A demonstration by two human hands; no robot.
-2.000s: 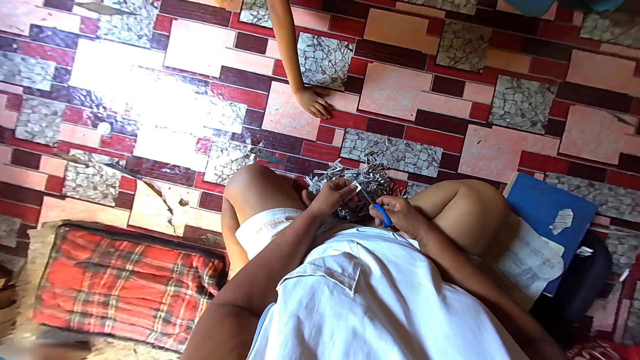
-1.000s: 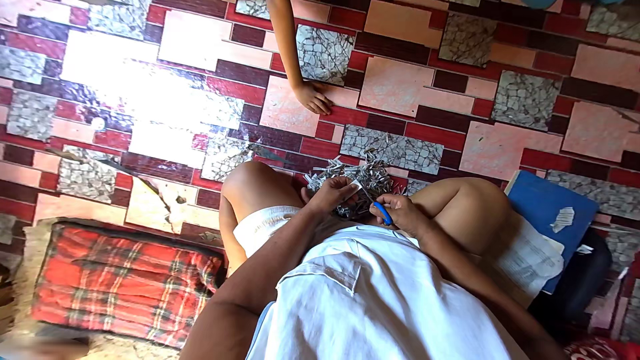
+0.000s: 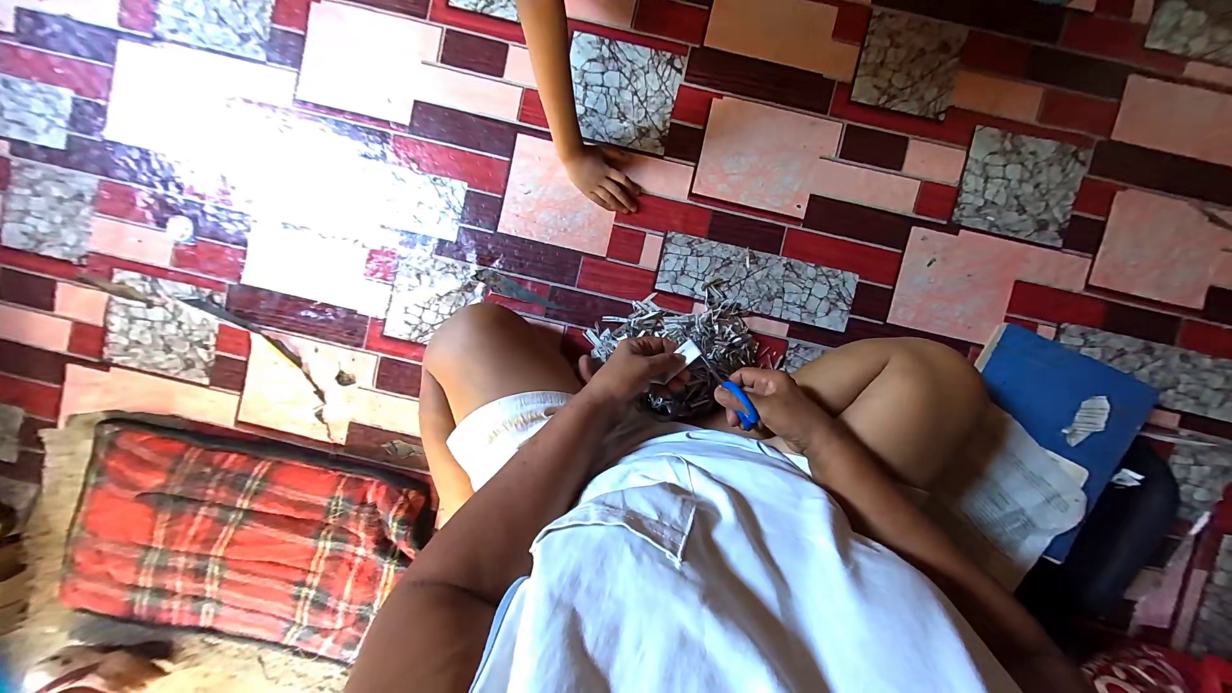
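Note:
My left hand [image 3: 635,368] pinches a small white piece of paper [image 3: 687,355] above my lap. Just right of it, my right hand [image 3: 776,402] grips scissors by their blue handles [image 3: 741,405], with the blades pointing up and left toward the paper. Behind and beneath both hands lies a heap of narrow grey and white paper pieces [image 3: 717,322] between my legs. How far the blades are apart is too small to tell.
Another person's hand [image 3: 604,180] rests on the patterned floor [image 3: 760,154] beyond the heap. A red plaid cushion [image 3: 231,539] lies at left. At right are a blue folder [image 3: 1059,404], printed sheets [image 3: 1020,491] and a dark object [image 3: 1136,525].

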